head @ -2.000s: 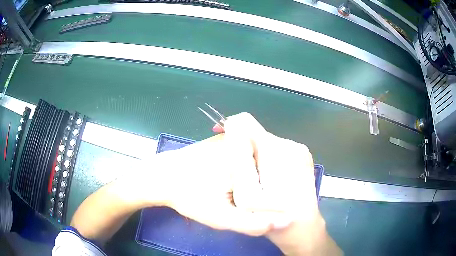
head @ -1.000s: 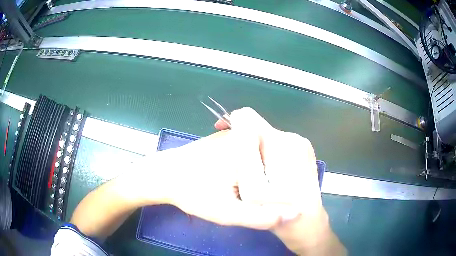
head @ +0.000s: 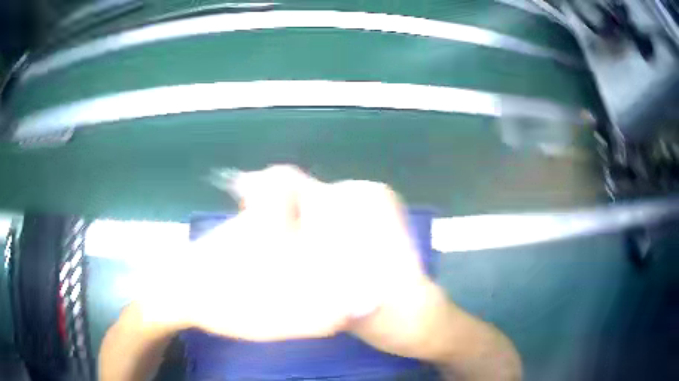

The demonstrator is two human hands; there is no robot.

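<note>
My left hand (head: 238, 275) and my right hand (head: 357, 238) are together over the blue tray (head: 279, 361). Both are overexposed and merge into one white shape, so the fingers cannot be made out. The blurred tips of the tweezers (head: 223, 177) stick out at the upper left of the hands, above the tray's far edge; they appear to be in my right hand. Whether my left hand holds anything is hidden.
Stacked dark fixture bars (head: 41, 298) with a row of silver round parts and some red lie at left. Pale rails (head: 298, 94) cross the green bench. A small bar (head: 48, 138) lies at far left. A blurred clear piece (head: 540, 134) is at right, near grey equipment (head: 633, 82).
The view has shifted and blurred. The hands and tweezers now appear further left in the picture, and the rails look more level. The hands are still together over the tray.
</note>
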